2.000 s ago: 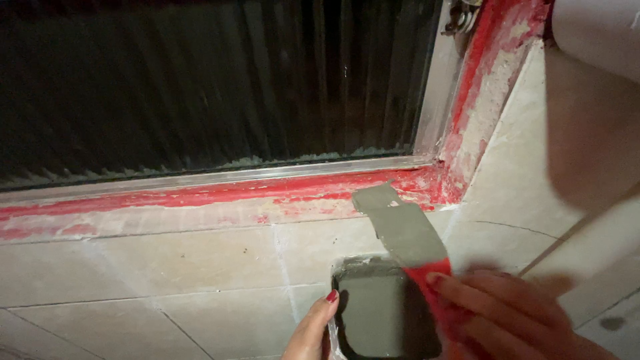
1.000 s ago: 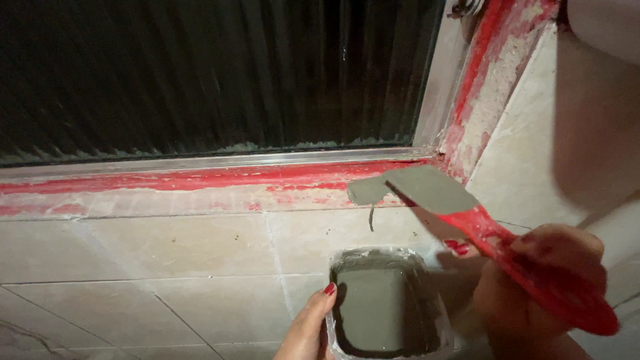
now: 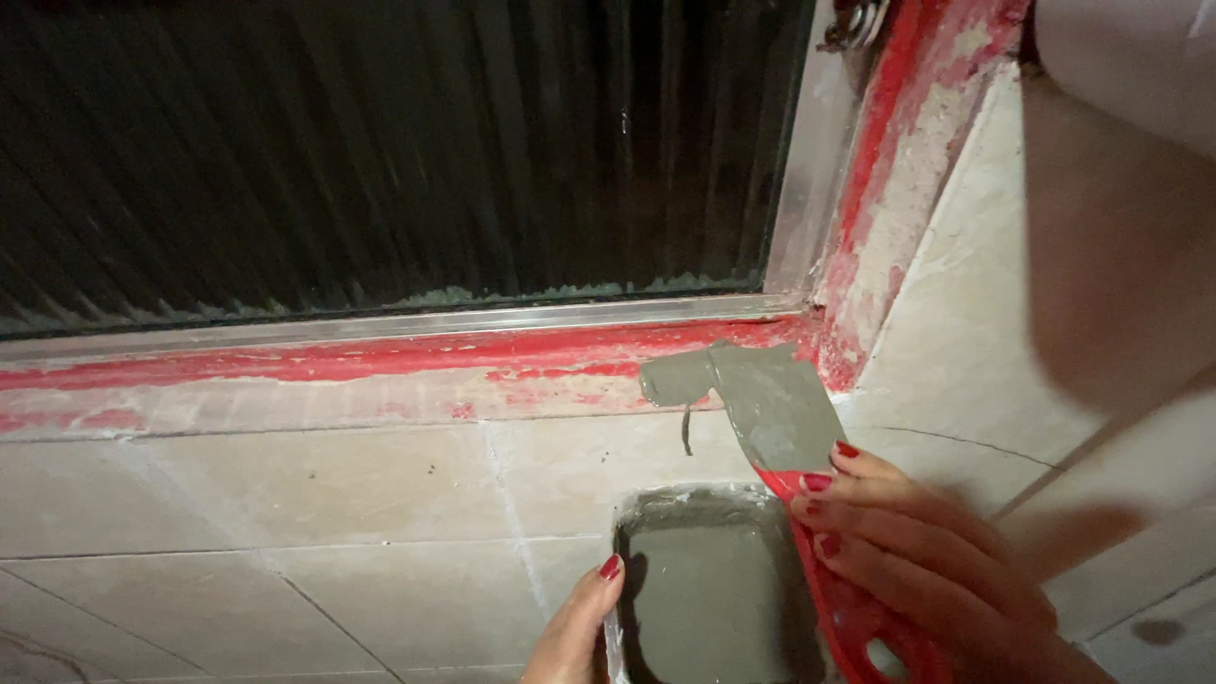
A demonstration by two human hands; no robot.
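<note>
My left hand [image 3: 575, 627] grips the left side of a plastic tub [image 3: 616, 655] that holds wet grey filler [image 3: 712, 598]. Above and right of it, my right hand [image 3: 912, 560] is closed around the red handle of a putty knife [image 3: 779, 408], fingertips near the blade's base. Grey filler covers the blade, whose edge lies on the sill near the window's lower right corner. A patch of filler [image 3: 674, 378] is on the sill just left of the blade, with a thin drip running onto the tile below.
A window with dark ribbed glass [image 3: 399, 161] in a metal frame [image 3: 798, 171] fills the upper left. Flaking red paint [image 3: 427, 350] lines the sill and side. Beige wall tiles [image 3: 351, 494] lie below, and a pale rounded object [image 3: 1130, 66] is at the upper right.
A second ago the putty knife was tilted with its handle out to the right; now the blade lies on the sill near the corner. The drip below the patch was absent two seconds ago.
</note>
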